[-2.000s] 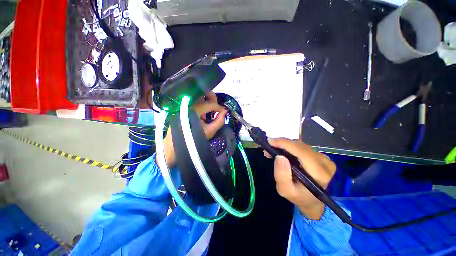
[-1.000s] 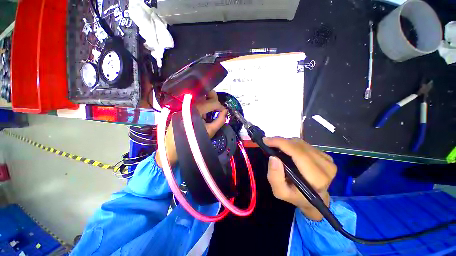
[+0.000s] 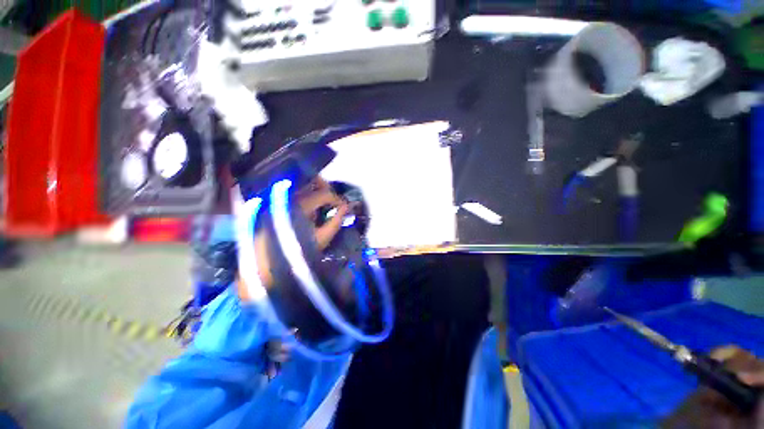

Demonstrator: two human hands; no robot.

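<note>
My left hand (image 3: 327, 219) holds a black headset (image 3: 289, 167) over the bench's front edge. Its lighted rings (image 3: 301, 272) glow blue-white and hang below the upper ear cup. The other cup (image 3: 356, 205) lies by my fingers; its inside is too blurred to read. My right hand (image 3: 741, 377), blurred and cut off by the right edge, grips the dark handle of a soldering-iron-like tool (image 3: 689, 356). Its thin metal tip points up and left, well away from the headset.
A paper sheet (image 3: 410, 188) lies behind the headset. A pale tester (image 3: 335, 63) stands at the back. A parts tray (image 3: 155, 201) and red bin (image 3: 54, 126) are left. Blue-handled cutters (image 3: 627, 180), a grey ring (image 3: 620, 63) and blue bins (image 3: 603, 343) are right.
My right hand has moved the tool from the open cup to the far lower right. The view has shifted, showing more of the tester. The ring light went from green to red to blue-white.
</note>
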